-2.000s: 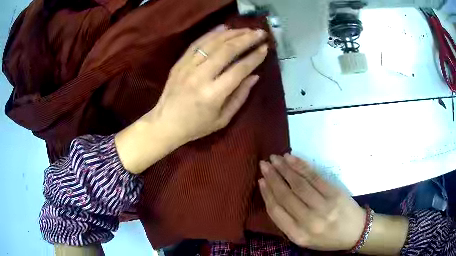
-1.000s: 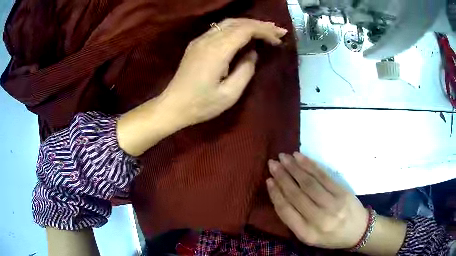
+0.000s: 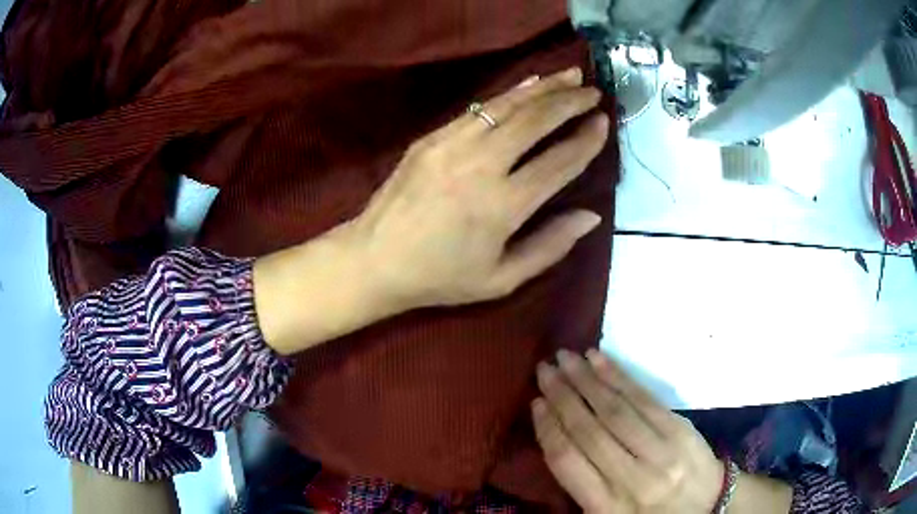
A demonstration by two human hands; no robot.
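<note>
A ribbed rust-brown garment piece lies over the table, its straight dark edge running down beside the sewing machine. My left hand, with a ring, lies flat on the cloth, fingers spread, fingertips by the edge near the machine. My right hand rests on the cloth's lower right edge, fingers close together and extended; whether it pinches the edge is not clear. The presser foot area is partly hidden by the cloth and the machine head.
The grey machine head is at the upper right. Red-handled scissors lie at the far right. A small tan block and a thread are on the white table. Checked cloth shows at the bottom.
My left hand has come down and right, and its fingers have spread flat on the cloth. The cloth edge lies further right than at first. My right hand appears slightly lower.
</note>
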